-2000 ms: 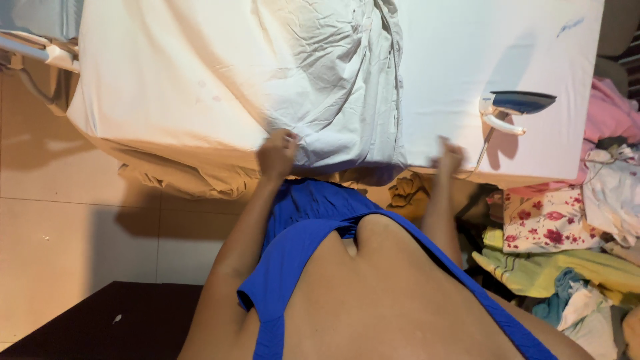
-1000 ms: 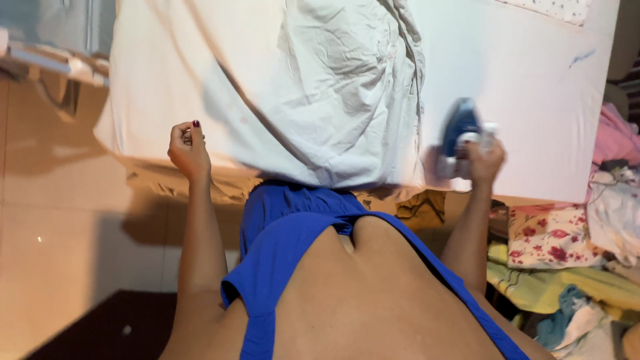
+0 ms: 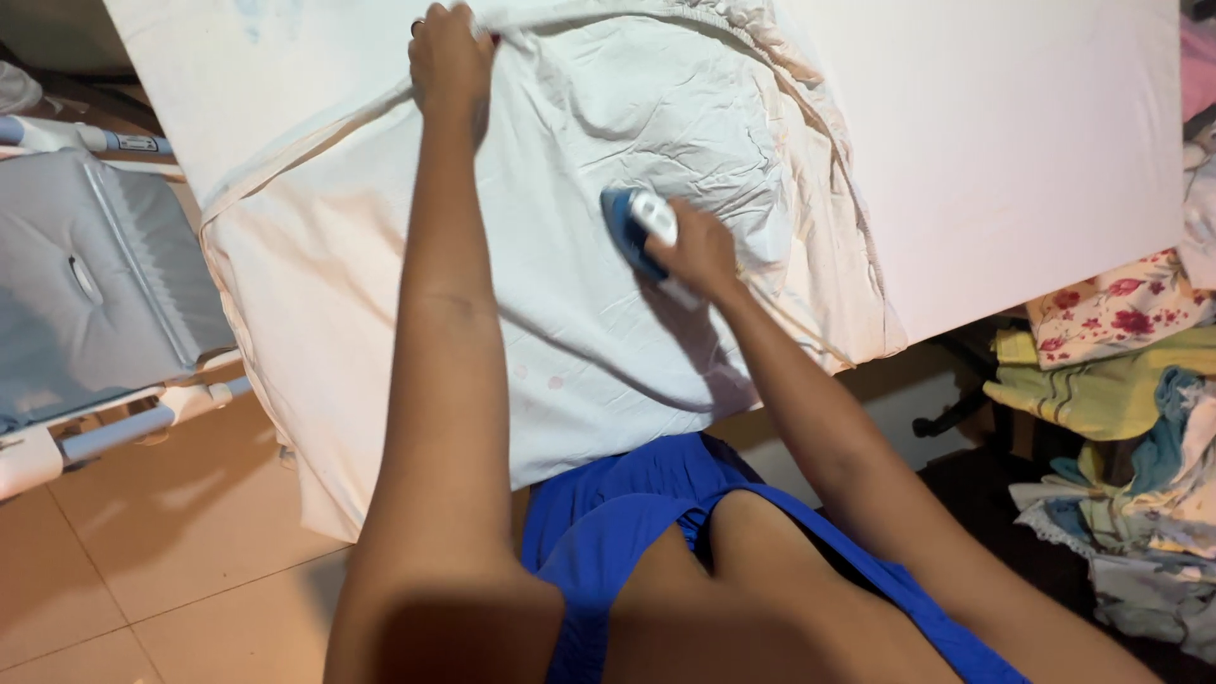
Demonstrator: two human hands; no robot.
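Note:
A white fitted sheet with an elastic edge (image 3: 589,313) lies spread and partly wrinkled over a cloth-covered table (image 3: 997,161). My left hand (image 3: 454,66) grips the sheet near its far edge, with the arm stretched across the fabric. In my right hand (image 3: 698,249) is a blue and white clothes iron (image 3: 635,233), held by its handle over the middle of the sheet. Creases run through the fabric beyond and to the right of the iron. The power cord (image 3: 793,328) trails toward the table's near edge beside my right forearm.
Folded and heaped clothes (image 3: 1102,389), among them a floral cloth (image 3: 1121,304), lie to the right below the table's height. On the left stands a grey padded item with a white tubular frame (image 3: 104,275) on a tiled floor (image 3: 190,570).
My right hand has brought the iron from the bare right part of the table onto the sheet. My left hand, earlier by the near edge, now reaches far across and holds the fabric.

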